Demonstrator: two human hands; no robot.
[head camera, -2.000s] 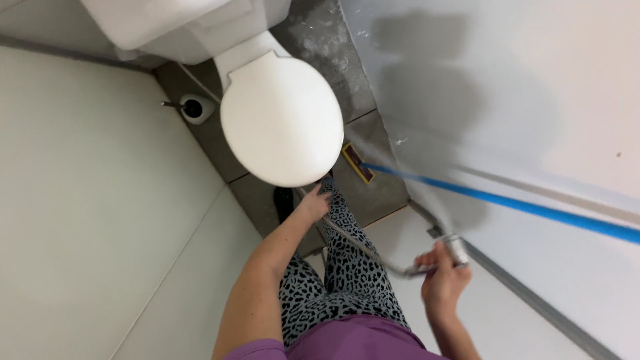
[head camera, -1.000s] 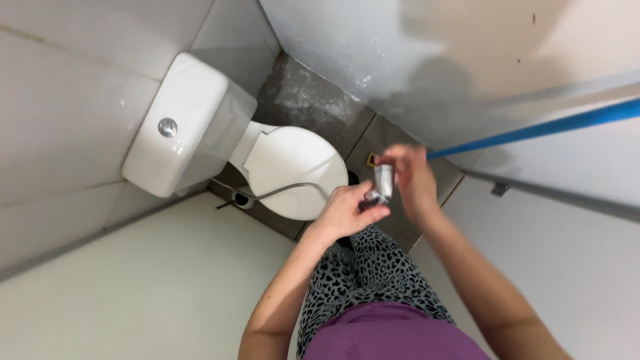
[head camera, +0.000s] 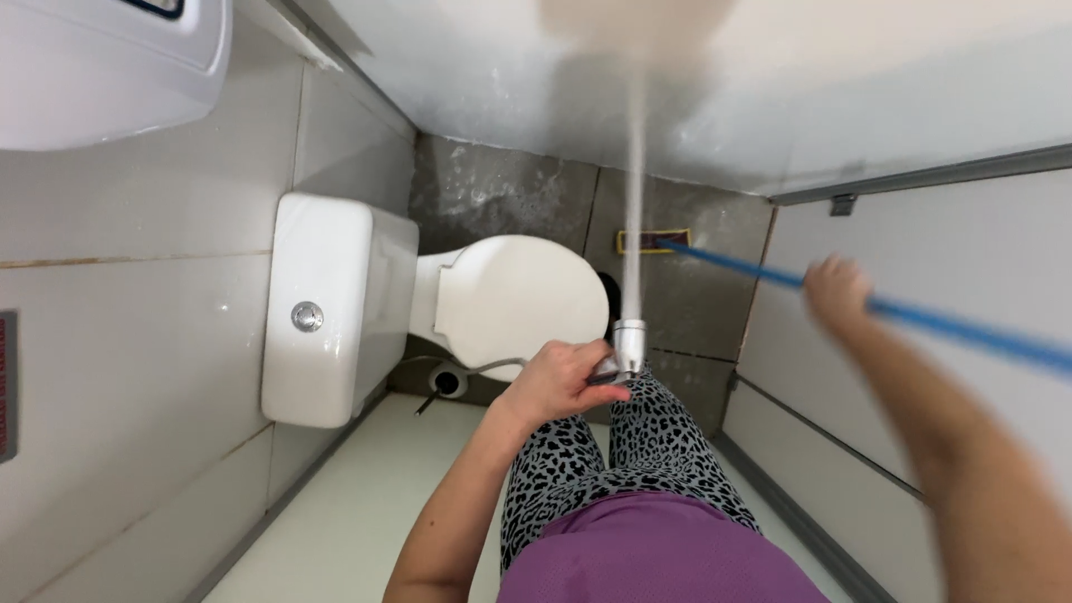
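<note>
My left hand (head camera: 569, 378) is closed around a chrome handheld bidet sprayer (head camera: 630, 345), and a jet of water shoots from it toward the wall. The sprayer's hose (head camera: 500, 363) runs from my left hand across the edge of the toilet lid (head camera: 526, 306). At the right, my right hand (head camera: 839, 289), a little blurred, grips the blue pole (head camera: 946, 322) of a floor scrub brush. The yellow-edged brush head (head camera: 654, 241) lies on the grey floor tiles, partly behind the water jet.
The white toilet tank (head camera: 318, 310) stands against the tiled wall at left. Below it is a toilet brush holder (head camera: 449, 382). A white wall dispenser (head camera: 100, 75) juts in at upper left. Partition panels (head camera: 930, 285) enclose the right side, and the floor tiles (head camera: 502, 188) look wet and soapy.
The sprayer, in my right hand two seconds ago, is now in my left hand with water coming out. My right hand has moved away from it and taken hold of the blue pole.
</note>
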